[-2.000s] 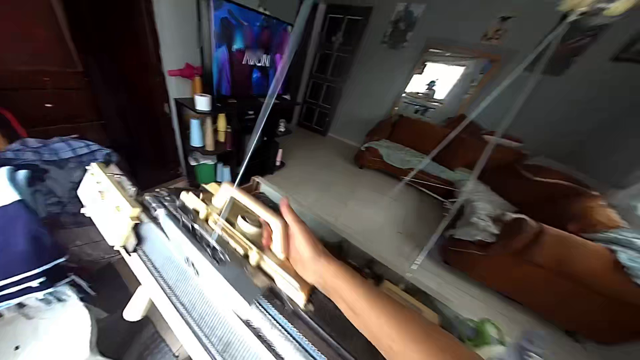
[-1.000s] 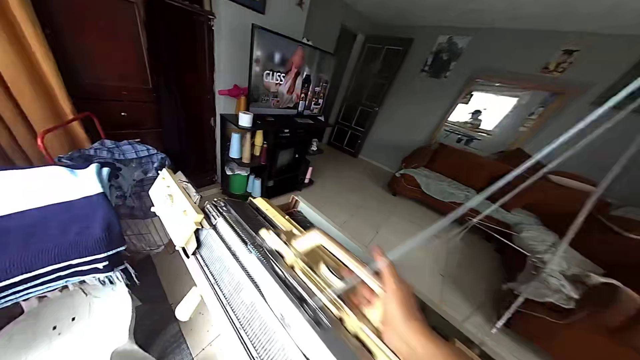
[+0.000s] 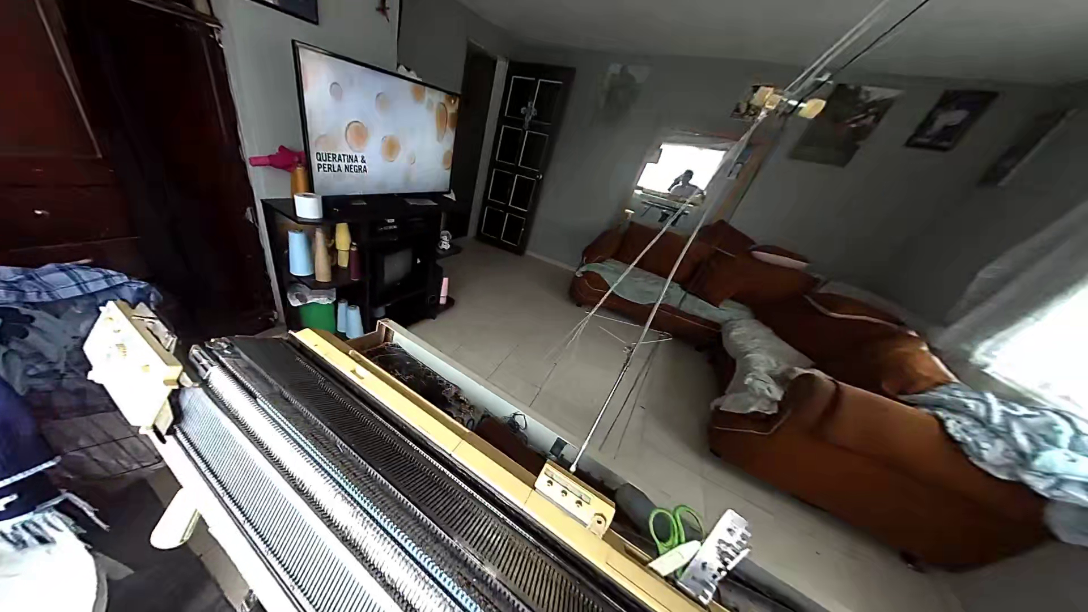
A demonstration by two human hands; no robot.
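Neither of my hands shows in the head view. A knitting machine (image 3: pixel 459 459) runs from the left middle down to the bottom edge, with rows of needles and light blue yarn (image 3: pixel 374 510) along its bed. At its far left end sits a cream carriage part (image 3: pixel 136 365). A cream block with several holes (image 3: pixel 575 497) stands on the back rail, at the foot of the metal yarn mast (image 3: pixel 603 408). Green-handled scissors (image 3: pixel 676 529) and a metal piece with prongs (image 3: pixel 716 557) lie to the right of it.
A black shelf (image 3: pixel 374 255) holds yarn cones and a television (image 3: pixel 378 123). Brown sofas (image 3: pixel 867 442) bearing cloths stand right. Folded clothes (image 3: pixel 68 314) lie left. Overhead, a cream tension unit (image 3: pixel 786 102) tops the mast.
My right hand, earlier on the handled carriage on the machine, is out of view. That carriage no longer shows on the visible part of the bed. The television picture has changed.
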